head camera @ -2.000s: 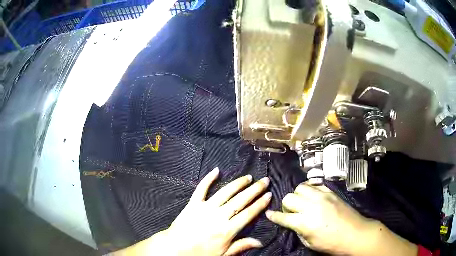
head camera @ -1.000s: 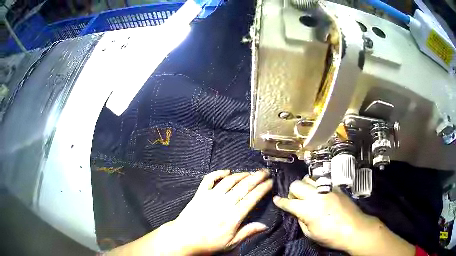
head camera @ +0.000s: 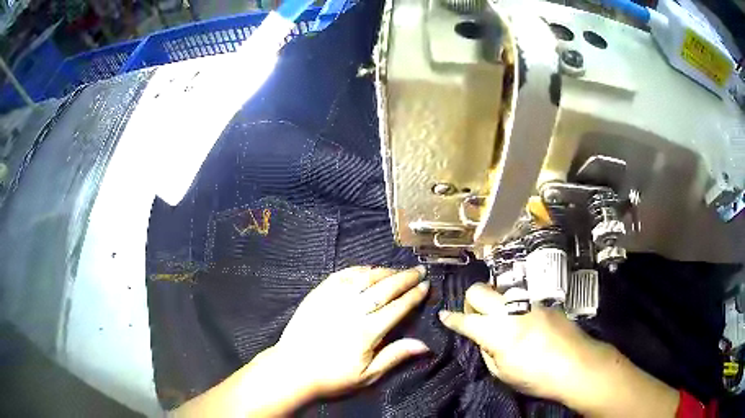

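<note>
A dark denim garment piece (head camera: 245,314) lies under the sewing machine head (head camera: 441,122). It shows pale stitch lines and a patch pocket (head camera: 286,241) with yellow-orange thread at its top. My left hand (head camera: 351,326) lies flat on the cloth left of the needle area, fingertips near the seam just below the head. My right hand (head camera: 531,343) is curled on bunched cloth below the tension knobs (head camera: 546,276), thumb and fingers closed on a fold. The needle and presser foot are hidden behind the head.
A glowing white lamp bar (head camera: 220,106) crosses the upper left. Blue plastic baskets (head camera: 196,42) stand along the far edge. The white table (head camera: 102,277) curves down the left, with clear plastic over grey fabric (head camera: 49,212). A yellow-labelled box (head camera: 694,49) is at upper right.
The cloth has shifted slightly up under the head compared with two seconds ago. My left hand's fingers have drawn closer together and its fingertips sit nearer the head. My right hand stays on the folds.
</note>
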